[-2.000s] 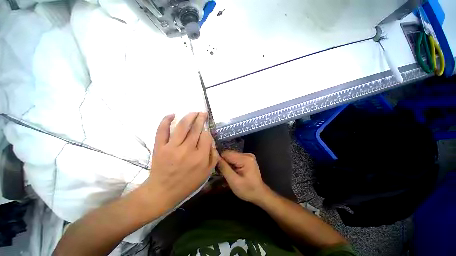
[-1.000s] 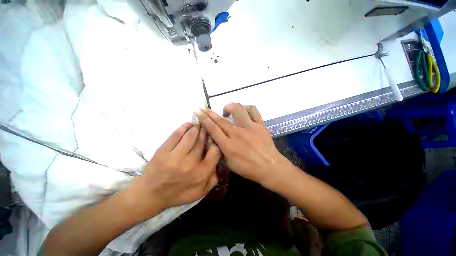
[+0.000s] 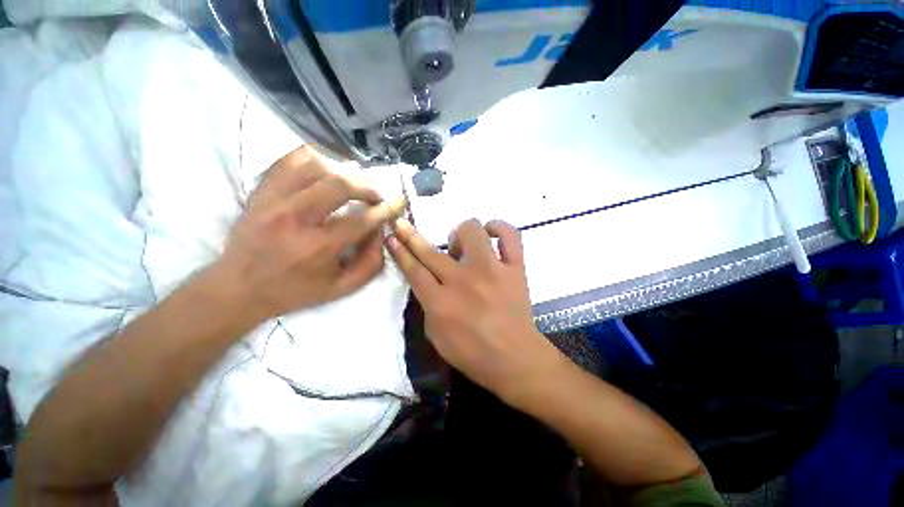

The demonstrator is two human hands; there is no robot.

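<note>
The white padded lining fills the left side and hangs over the table's front edge. My left hand is on it just below the machine head, thumb and fingers pinching the seam edge. My right hand lies beside it, its extended fingertips on the same edge and its other fingers curled on the table. The presser foot and needle area is hidden behind the round metal parts of the sewing machine. A dark-edged corner of the lining hangs below my hands.
A black strap crosses the machine head. The control panel is at top right. Green and yellow snips and a white rod are at the table's right end. The measuring tape runs along the front edge. Dark cloth lies below right.
The view has tilted up, showing more of the machine. My left hand has moved up the seam edge toward the needle area. The lining edge has shifted, and its lower corner now shows.
</note>
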